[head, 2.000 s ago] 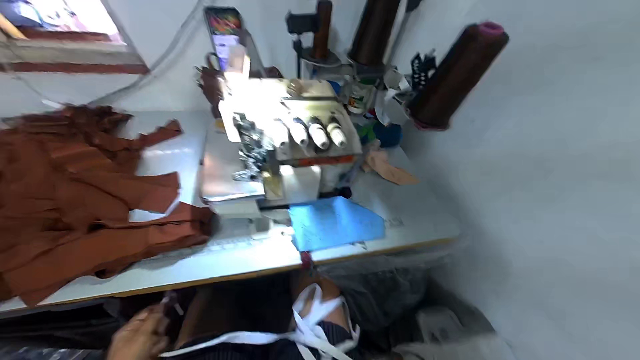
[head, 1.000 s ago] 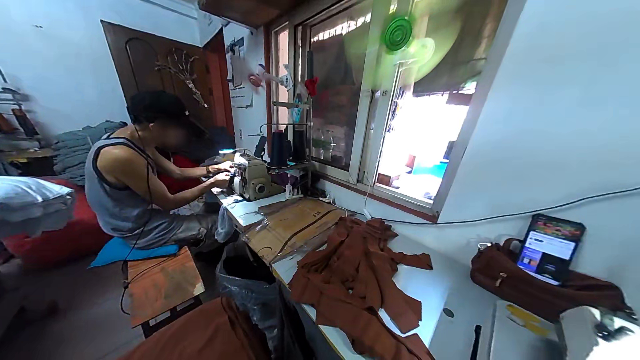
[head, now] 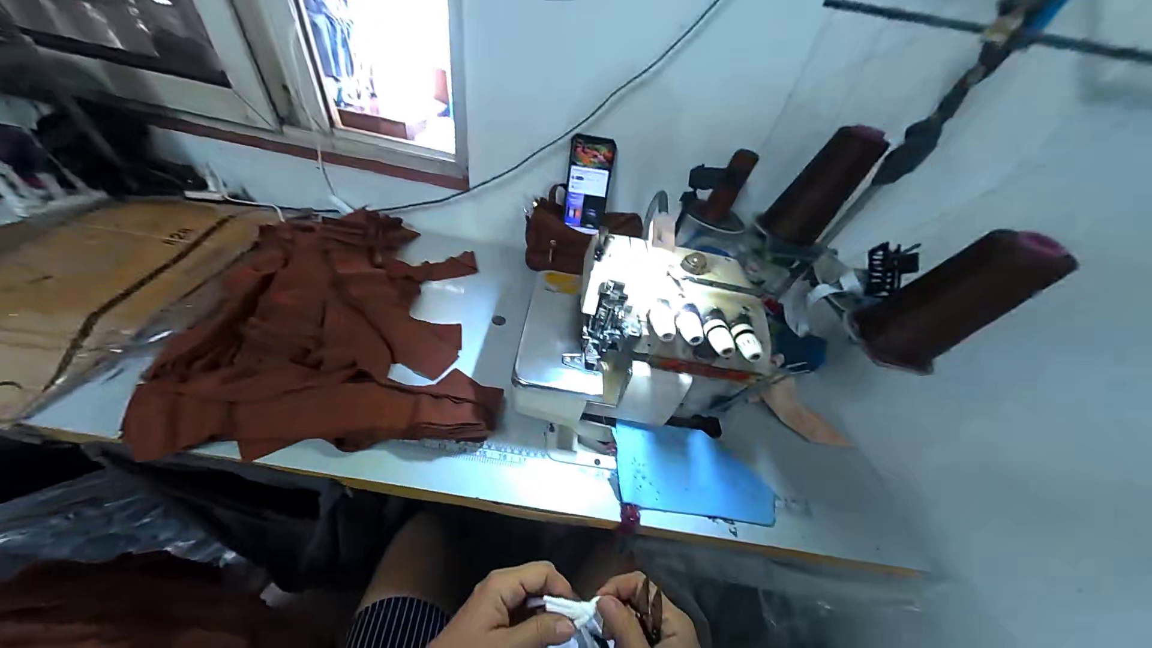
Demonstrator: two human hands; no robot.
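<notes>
Low at the bottom of the view, over my lap, my left hand (head: 513,607) pinches a white fabric strip (head: 574,614). My right hand (head: 646,616) grips the same strip close beside it, with a small dark brown object, perhaps thread snips (head: 650,605), against its fingers. The strip is bunched between both sets of fingertips, and its lower part is cut off by the frame. Above my hands, on the white table (head: 531,481), stands an overlock sewing machine (head: 666,315) with its lamp lit. A blue cloth (head: 693,472) lies at its front right.
A pile of rust-brown fabric pieces (head: 306,342) covers the table's left part. Behind the machine are a phone (head: 589,180) on a brown pouch (head: 558,238) and large dark thread cones (head: 963,301). The table's front edge runs above my knees; brown cloth (head: 135,598) lies lower left.
The view swung left to a person at another sewing machine, then back. My hands are now together on the white strip, which lay loose across my lap two seconds ago.
</notes>
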